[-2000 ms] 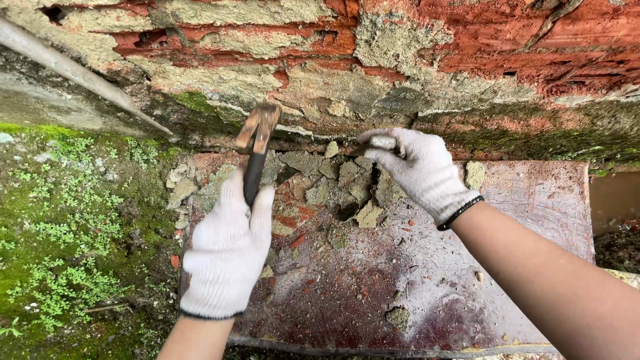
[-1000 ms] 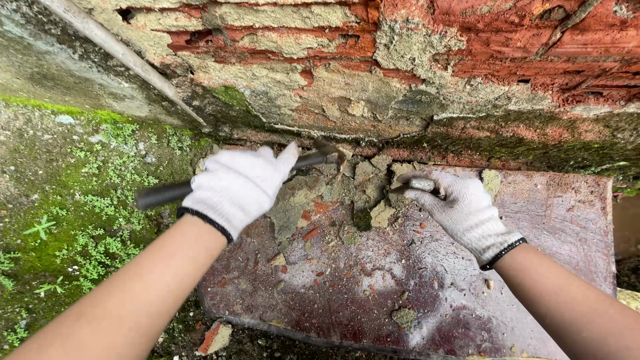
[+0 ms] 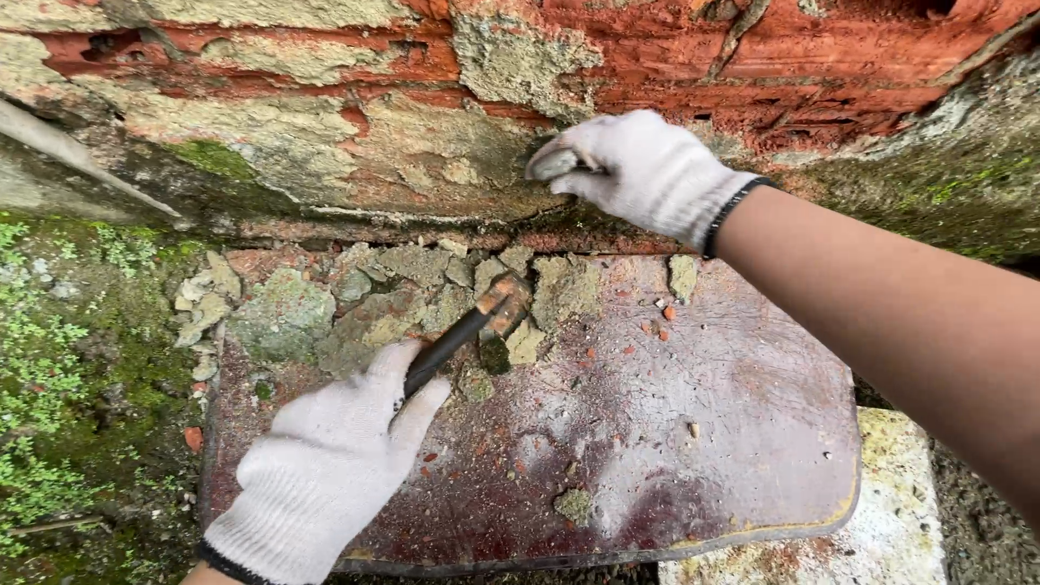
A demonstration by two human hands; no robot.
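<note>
My left hand (image 3: 341,455), in a white knitted glove, grips the black handle of a hammer (image 3: 459,337). The hammer's rusty head rests on or just above broken mortar pieces (image 3: 390,301) along the wall's foot. My right hand (image 3: 638,175), gloved alike, is raised against the lower brick wall (image 3: 317,146), with its fingers closed on a small grey object (image 3: 556,165), perhaps the end of a chisel; the rest of it is hidden. Patchy mortar covers the red bricks.
A worn dark red board (image 3: 691,406) lies below the wall, strewn with crumbs and chips. Mossy ground with small plants (image 3: 49,374) is at the left. A pale pole (image 3: 81,158) leans at the upper left. A stained pale slab (image 3: 877,496) shows beneath the board's right corner.
My right hand has moved up from the rubble to the wall face, still holding the small grey object. The hammer in my left hand has turned, its head now over the mortar pieces.
</note>
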